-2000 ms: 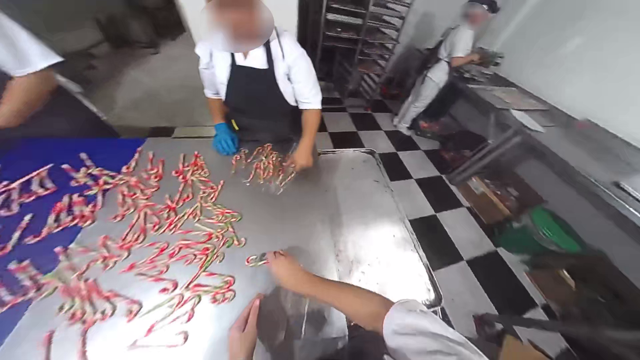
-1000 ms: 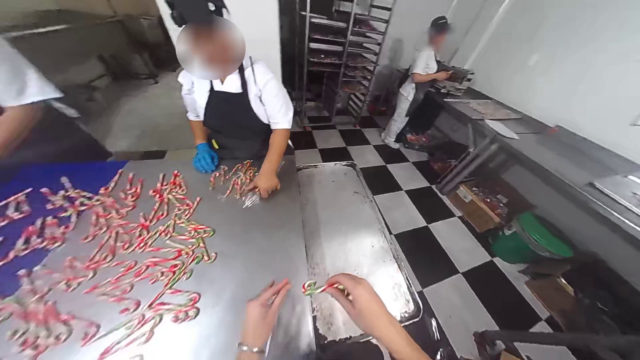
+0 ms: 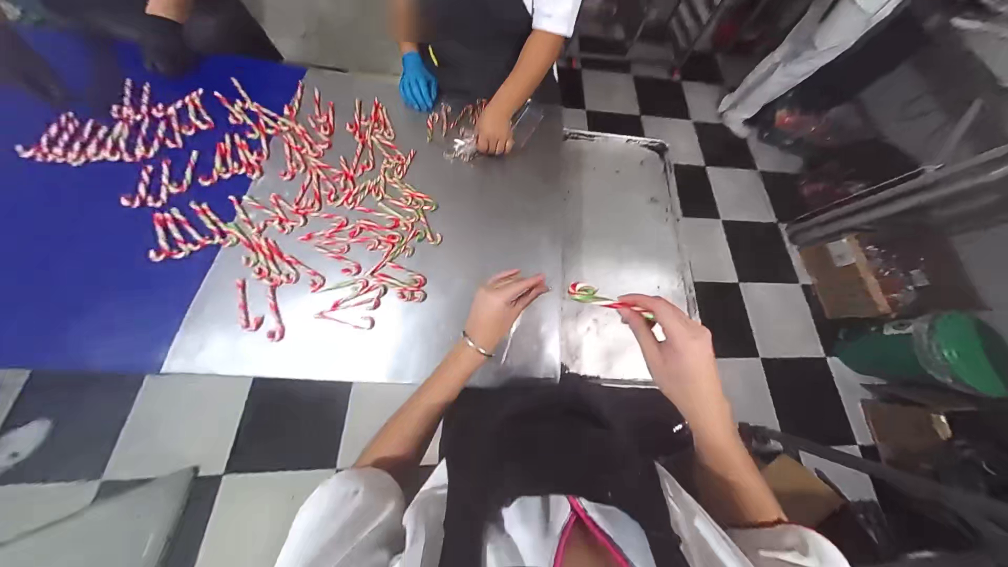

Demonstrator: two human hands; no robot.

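My right hand (image 3: pixel 669 335) pinches a candy cane (image 3: pixel 600 300) striped red, white and green by its straight end, above the metal tray (image 3: pixel 622 213). The crook of the cane points left. My left hand (image 3: pixel 504 303), with a bracelet at the wrist, hovers over the steel tabletop (image 3: pixel 496 220); its fingers and thumb are extended, and a thin pale strip shows below them. Many candy canes (image 3: pixel 315 181) lie loosely on the steel and on the blue surface (image 3: pixel 79 291) at the left.
Across the table a person's blue-gloved hand (image 3: pixel 418 82) and bare hand (image 3: pixel 494 130) are at a clear bag with canes. A black-gloved hand (image 3: pixel 164 43) is at the upper left. Right of the tray are a cardboard box (image 3: pixel 839 276) and a green container (image 3: pixel 929 350).
The view has tilted down strongly. Two seconds ago my right hand held a cane over the steel tabletop; since one second ago it is over the tray. The co-worker's bare hand is still at the bag.
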